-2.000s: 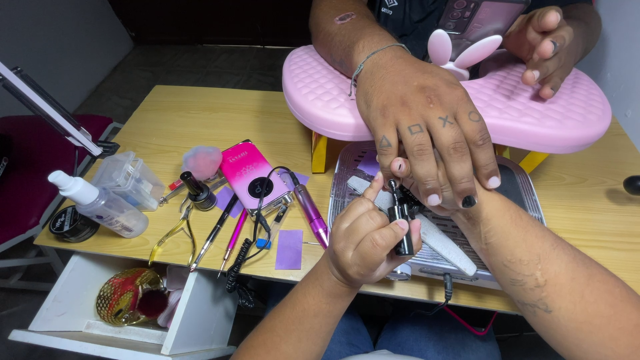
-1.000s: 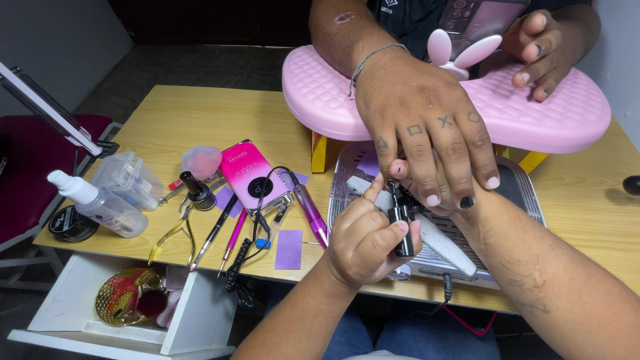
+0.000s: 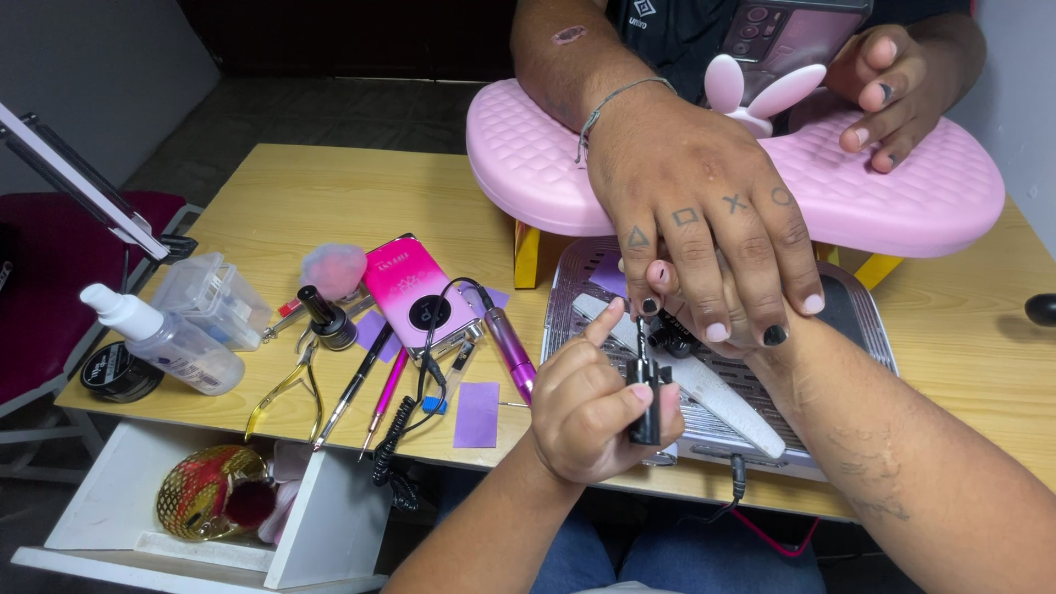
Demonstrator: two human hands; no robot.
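Observation:
My left hand [image 3: 606,404] grips the black cap of a nail polish brush [image 3: 644,400], its brush end at a dark nail of the other person's hand [image 3: 701,198]. That hand lies palm down with black polish on some nails. My right hand [image 3: 738,309] is mostly hidden beneath it, supporting its fingers; a black bottle [image 3: 672,334] sits by it, and whether my fingers hold the bottle is unclear. Below are a nail file [image 3: 726,396] and a metal nail dust collector [image 3: 858,330]. The other person's forearm rests on a pink padded armrest [image 3: 528,165].
On the table's left are a pink nail drill unit [image 3: 412,285], its purple handpiece [image 3: 510,351], cuticle nippers [image 3: 285,396], a polish bottle [image 3: 330,322], a spray bottle [image 3: 177,346] and a plastic box [image 3: 219,301]. A drawer [image 3: 330,511] stands open below. A lamp arm [image 3: 91,181] reaches in at left.

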